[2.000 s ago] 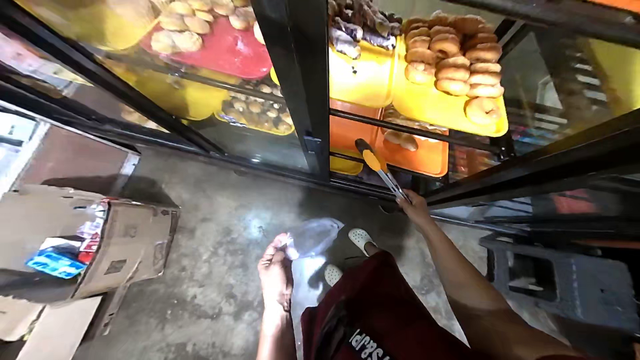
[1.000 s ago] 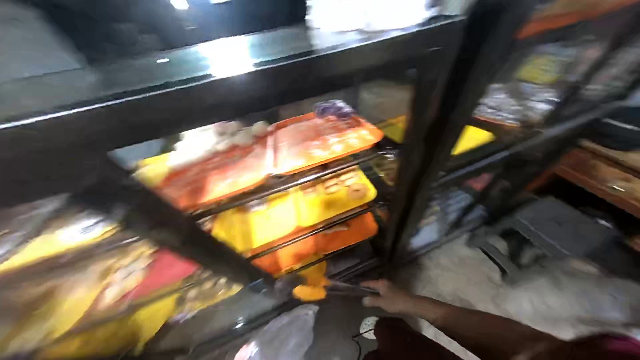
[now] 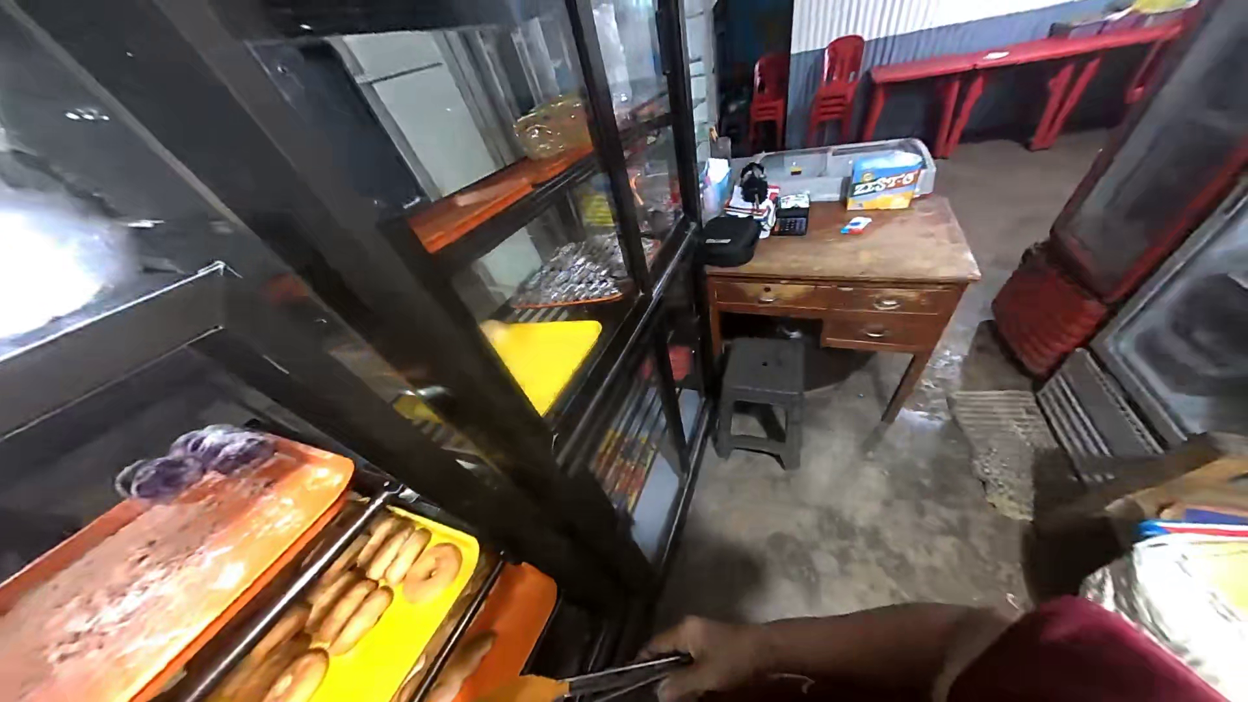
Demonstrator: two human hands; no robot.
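At the bottom centre, my right hand (image 3: pixel 707 655) is closed around the handle end of metal tongs (image 3: pixel 624 677). Their orange tips point left, low beside the racks of the glass display case. Doughnuts (image 3: pixel 356 614) lie in rows on a yellow tray (image 3: pixel 390 639) just left of the tongs. An orange tray (image 3: pixel 522 604) with bread on it sits lower, partly hidden. Higher up, another orange tray (image 3: pixel 175 556) holds purple pastries (image 3: pixel 195 460) at its far end. My left hand is out of the frame.
The black display case frame (image 3: pixel 487 448) runs along the left. A dark plastic stool (image 3: pixel 765 385) stands before a wooden desk (image 3: pixel 858 258). Glass-doored units line the right, near a floor mat (image 3: pixel 994 439). Papers and cardboard (image 3: pixel 1170 546) are at the lower right.
The view has swung strongly towards the desk. My left hand, seen two seconds ago with a clear plastic bag, has gone out of view. My right hand still holds the tongs.
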